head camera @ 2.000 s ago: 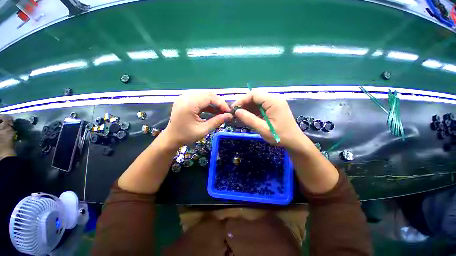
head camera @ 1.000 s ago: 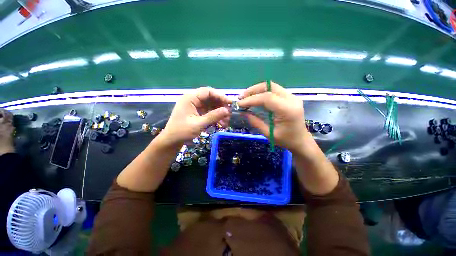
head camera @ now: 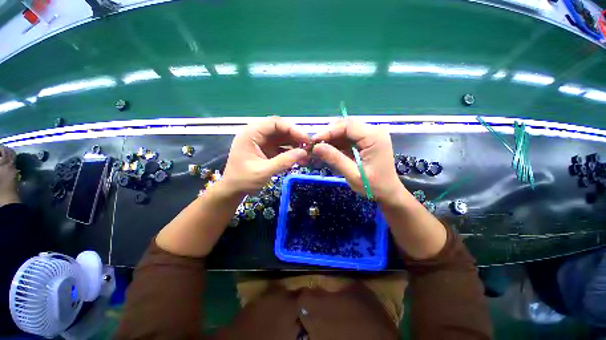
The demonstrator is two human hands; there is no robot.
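My left hand (head camera: 262, 157) and my right hand (head camera: 362, 154) meet fingertip to fingertip above the blue parts tray (head camera: 282, 251). Between the fingertips is a small dark round unit (head camera: 311, 147), mostly hidden by the fingers, pinched from both sides. My right hand also holds a thin green strip (head camera: 361, 169), which slants across its fingers and palm. The tray holds many small black parts (head camera: 339, 229) and one gold-and-silver component (head camera: 314, 212).
Round circuit board modules (head camera: 268, 212) lie left of the tray, black round housings (head camera: 434, 168) to its right. Spare green strips (head camera: 523, 156) lie farther right. A phone (head camera: 88, 189), a white fan (head camera: 46, 295) and another person's hand (head camera: 8, 174) are left. The green belt (head camera: 299, 40) carries single units.
My right fingers have closed in over the unit, hiding more of it, and the green strip has tilted from upright to slanted. The units on the belt have moved left.
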